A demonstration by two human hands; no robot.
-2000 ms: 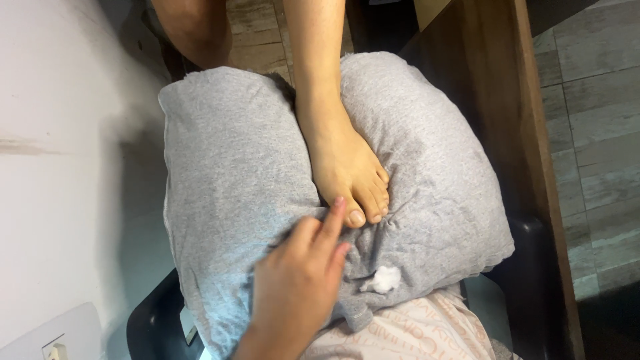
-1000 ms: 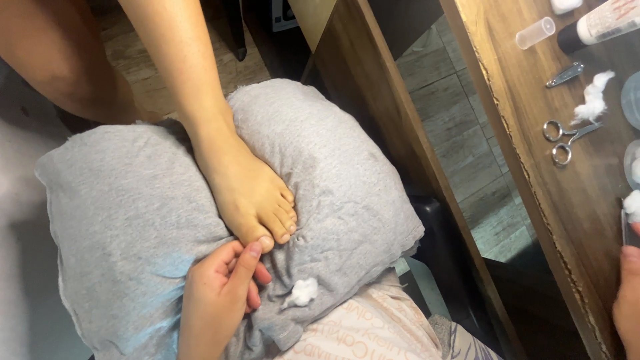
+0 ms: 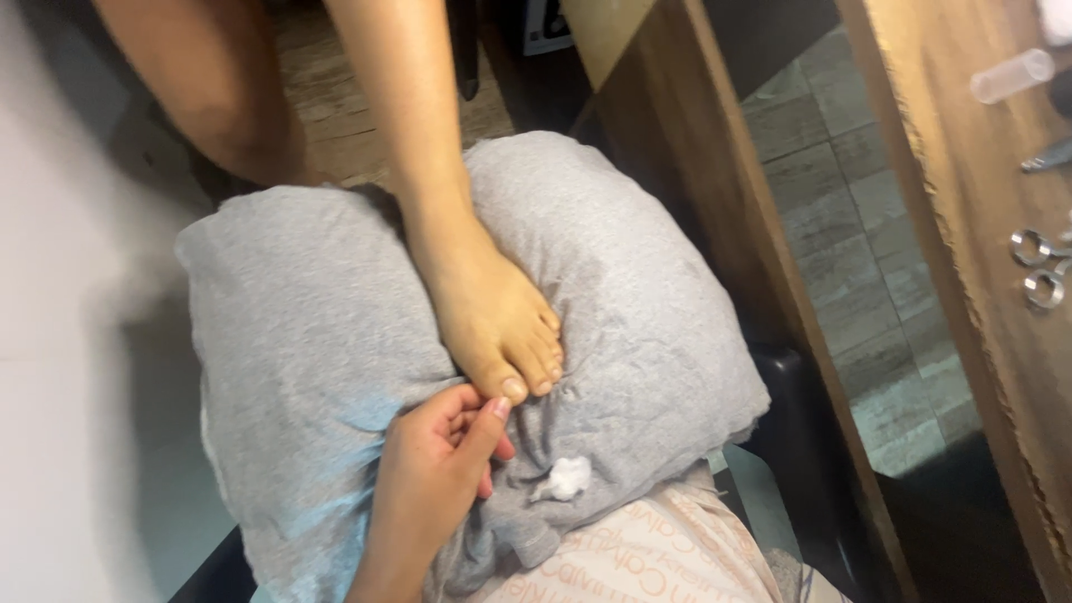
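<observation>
Another person's bare foot rests on a grey cloth-covered cushion that lies on my lap. My left hand is at the tip of the big toe, thumb and fingertips touching or very near it; whether the fingers grip the toe cannot be told. A piece of white cotton lies on the cushion, just right of my left hand. My right hand is out of the frame.
A wooden table edge runs down the right side, with scissors, a clear plastic tube and a metal tool on top. A wooden panel stands beside the cushion. The person's other leg is at upper left.
My right hand, at the table's right edge one second ago, is out of view. My left thumb and fingers have drawn together at the big toe since two seconds ago, when a finger was extended.
</observation>
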